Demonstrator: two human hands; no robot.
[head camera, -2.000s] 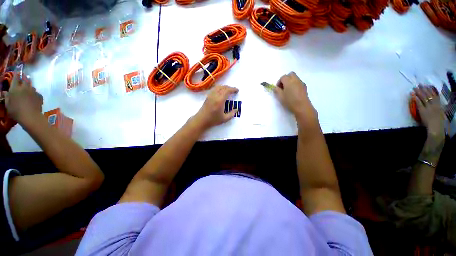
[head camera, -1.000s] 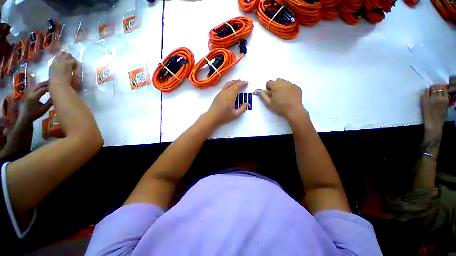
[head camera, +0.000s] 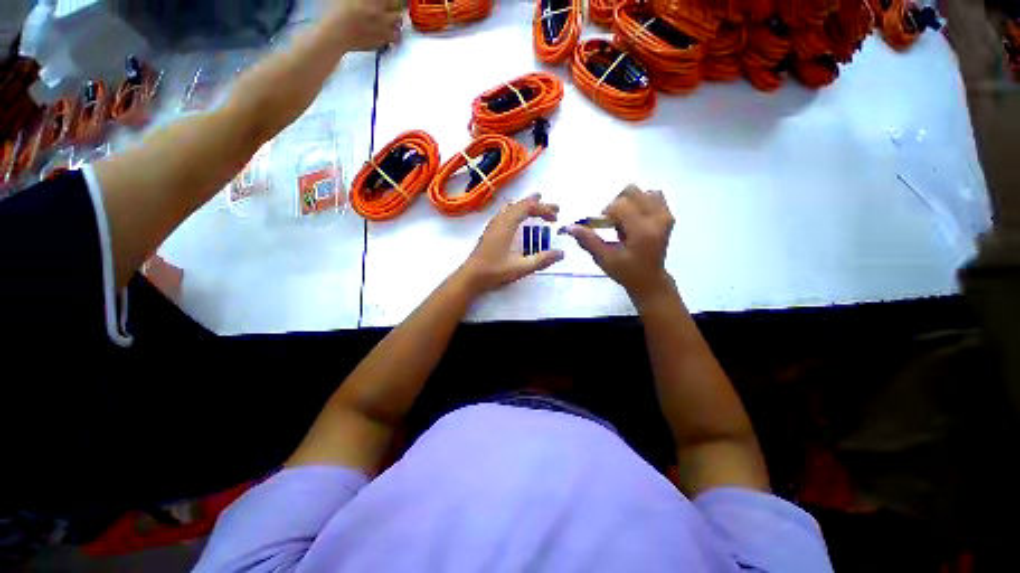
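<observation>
A small label sheet with a few black stickers (head camera: 536, 241) lies flat on the white table. My left hand (head camera: 507, 245) rests around its left side, thumb and fingers apart, holding nothing that I can see. My right hand (head camera: 633, 240) is just right of the sheet, its fingers closed on a thin cutter or tool (head camera: 601, 223). A small dark piece shows at the fingertips; whether it is a sticker or the tool's end I cannot tell. Three tied orange cable coils (head camera: 395, 175) with black plugs lie beyond my left hand.
A heap of orange coils (head camera: 727, 39) lies at the back. A neighbour's arm (head camera: 224, 123) reaches across the left side over clear packages with orange cards (head camera: 320, 187). Clear plastic (head camera: 931, 168) lies at the right end. A dark panel seam (head camera: 366, 263) runs left of my hands.
My right hand moved left to the sheet, then slightly back from it. Fewer black stickers show on the sheet. The left neighbour's arm swung towards the back; the right neighbour's hand left view.
</observation>
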